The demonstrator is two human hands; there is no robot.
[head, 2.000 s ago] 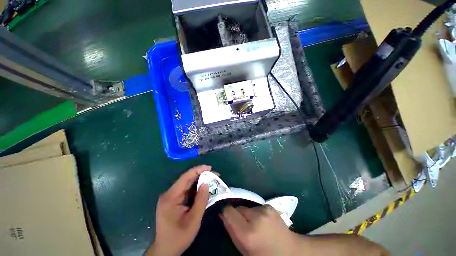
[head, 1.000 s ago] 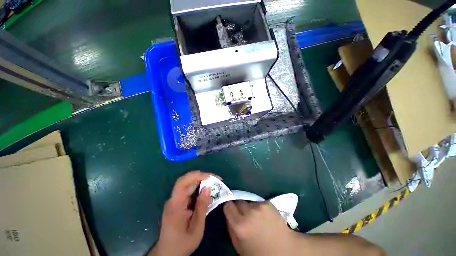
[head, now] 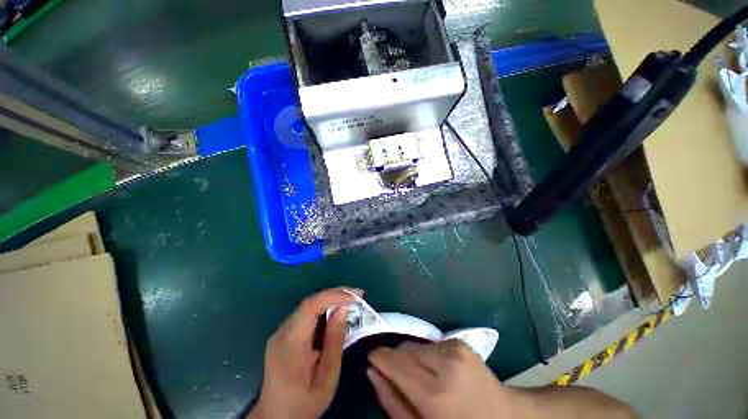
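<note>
A white cat-ear headband (head: pixel 410 325) is held above the green bench top at the bottom centre. My left hand (head: pixel 302 352) grips its left ear between thumb and fingers; small dark details show inside that ear. My right hand (head: pixel 431 372) is at the inner side of the band, fingers bent near its middle, with the right ear showing beyond them. My right fingertips partly overlap a black area below the band. Whether they pinch a small part or a wire cannot be seen.
A silver screw feeder (head: pixel 381 106) stands on a speckled pad (head: pixel 410 225) beyond my hands, with a blue tray (head: pixel 261 176) at its left. A black electric screwdriver (head: pixel 603 143) hangs at the right by its cable. Cardboard sheets lie at left (head: pixel 61 335) and right (head: pixel 697 155).
The band has tilted slightly and its right ear looks flatter. My right hand has moved a little down and right, and more of the black area shows beneath the band.
</note>
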